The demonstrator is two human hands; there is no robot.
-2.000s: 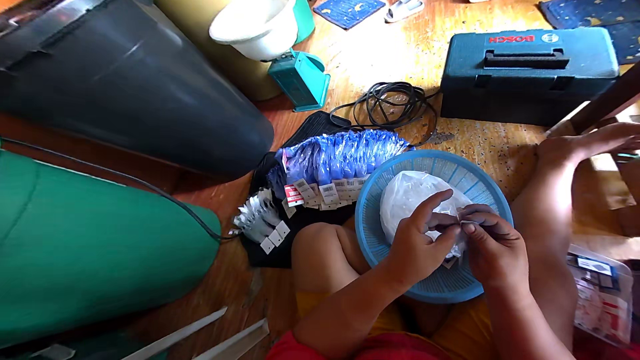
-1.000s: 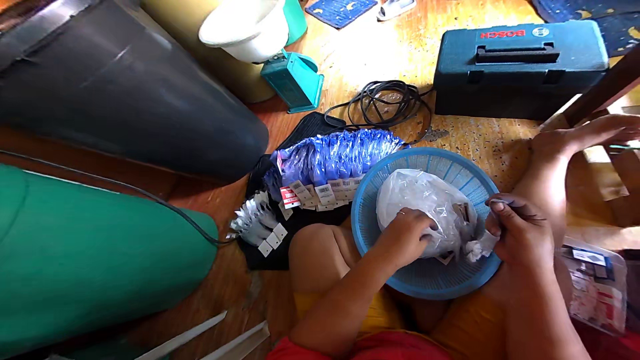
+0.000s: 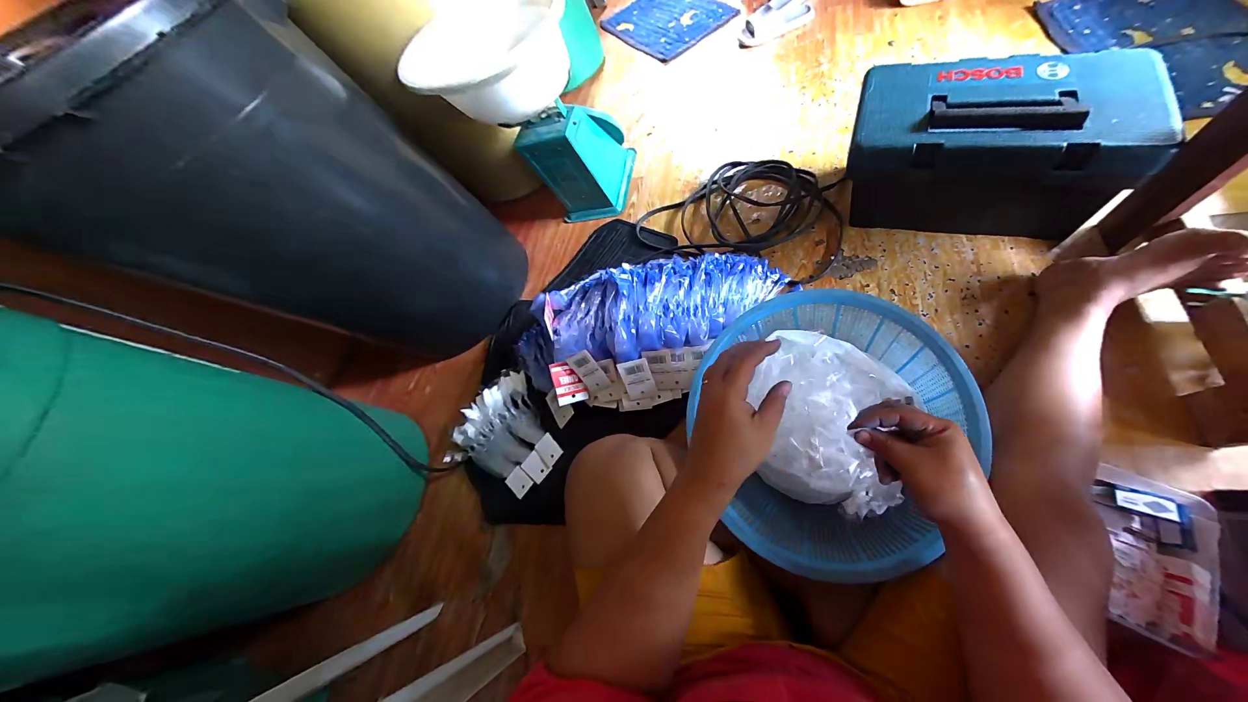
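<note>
A blue plastic basket (image 3: 843, 565) rests between my legs and holds a translucent plastic bag (image 3: 819, 419) with pale contents. My left hand (image 3: 736, 409) lies at the bag's left side, thumb and fingers apart. Over the bag's right side is my right hand (image 3: 912, 448), its thumb and forefinger pinched together on something small and pale that I cannot make out. Beyond the basket, blue items in clear plastic packets (image 3: 673, 302) lie in a row with printed tags. A smaller bunch of whitish tagged packets (image 3: 497, 419) lies to their left.
A black mat (image 3: 604, 429) lies under the packets. A coiled black cable (image 3: 760, 205) and a Bosch toolbox (image 3: 1014, 146) are beyond the basket. Large black (image 3: 322, 185) and green (image 3: 195, 497) containers stand left, near a teal scale (image 3: 580, 161). A clear plastic box (image 3: 1160, 556) sits at right.
Two seconds ago both hands met over the bag; now they are apart. Since one second ago, my left hand has moved to the bag's left side and my right hand has come in over the bag.
</note>
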